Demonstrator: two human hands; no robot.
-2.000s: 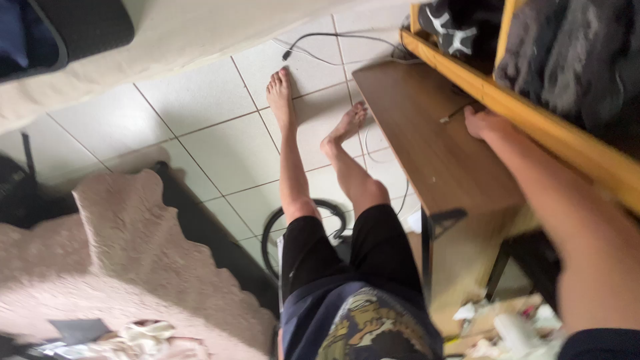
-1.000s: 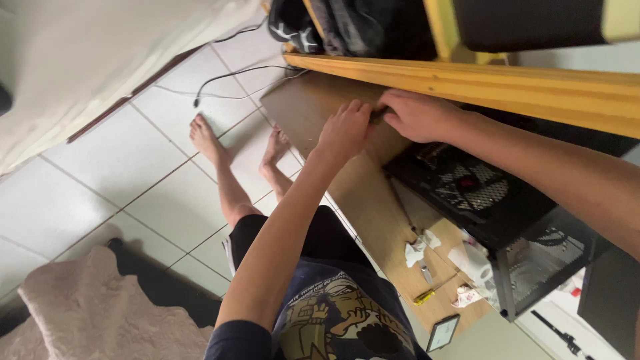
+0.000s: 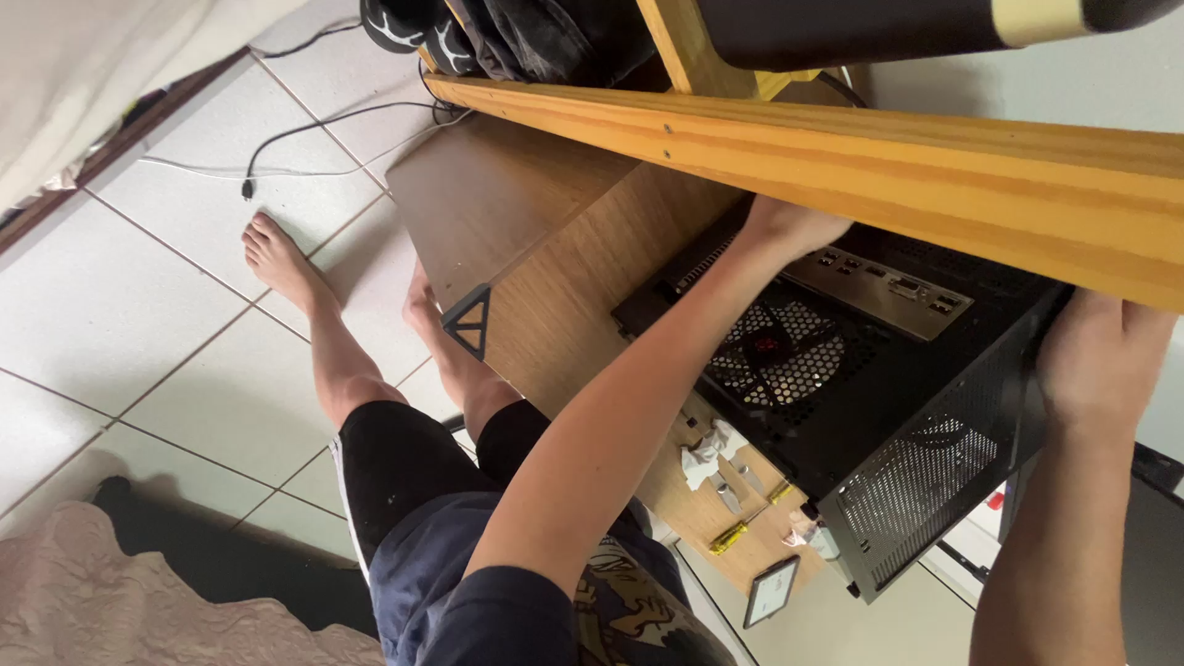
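A black computer case (image 3: 888, 370) lies on a wood-grain desk (image 3: 555, 296), its rear fan grille and metal port plate facing up toward me. My left hand (image 3: 795, 227) is at the case's rear, beside the port plate, with its fingers hidden by a yellow wooden beam (image 3: 832, 157). At the far right end of the case, my right hand (image 3: 1101, 361) grips its edge; the beam and case hide most of those fingers. The case's perforated panel (image 3: 925, 472) faces the lower right.
Beside the case lie a yellow-handled screwdriver (image 3: 731, 536), crumpled white paper (image 3: 708, 453) and a device with a lit screen (image 3: 772, 592). A black triangular bracket (image 3: 470, 322) sits at the desk's edge. Cables (image 3: 305, 129) trail over floor tiles near my feet. Dark clothing (image 3: 546, 37) hangs above the beam.
One second ago my hands were close together by the beam, over the wood surface. Now they are apart at the computer case, the right one at its far end. The view has turned toward the case.
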